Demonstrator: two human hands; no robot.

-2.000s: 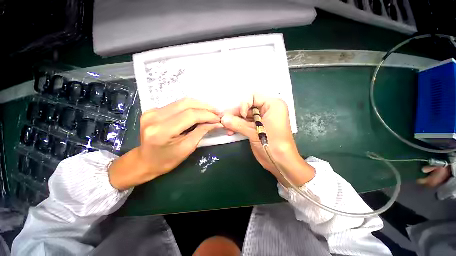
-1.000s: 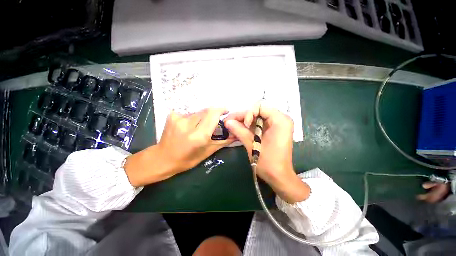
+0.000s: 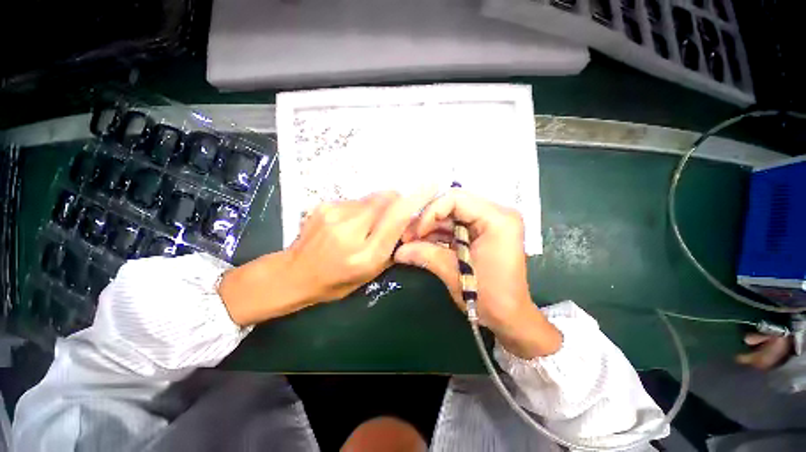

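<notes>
My left hand [image 3: 340, 247] is closed around a black frame [image 3: 399, 249], of which only a small dark edge shows between the fingers. My right hand [image 3: 495, 260] holds a banded black and pale yellow vacuum pen [image 3: 464, 265] against the palm, its rear end towards me. Its thumb and fingertips meet my left fingertips at the frame. Both hands are over the near edge of the white parts tray [image 3: 536, 177]. Small dark specks [image 3: 323, 141] lie on the tray's left part. Whether a small part is between the fingertips is hidden.
A clear blister tray [image 3: 133, 190] with black frames is at left. Silvery bits [image 3: 382, 290] lie below the tray. A foam slab [image 3: 389, 44] and foam tray [image 3: 654, 40] are behind. A blue box [image 3: 778, 225] and air hose [image 3: 676, 221] are at right, with another person's hand [image 3: 764, 350].
The view has shifted, so the tray sits further right. The black frame, showing its open face a second ago, is now mostly covered by my left fingers.
</notes>
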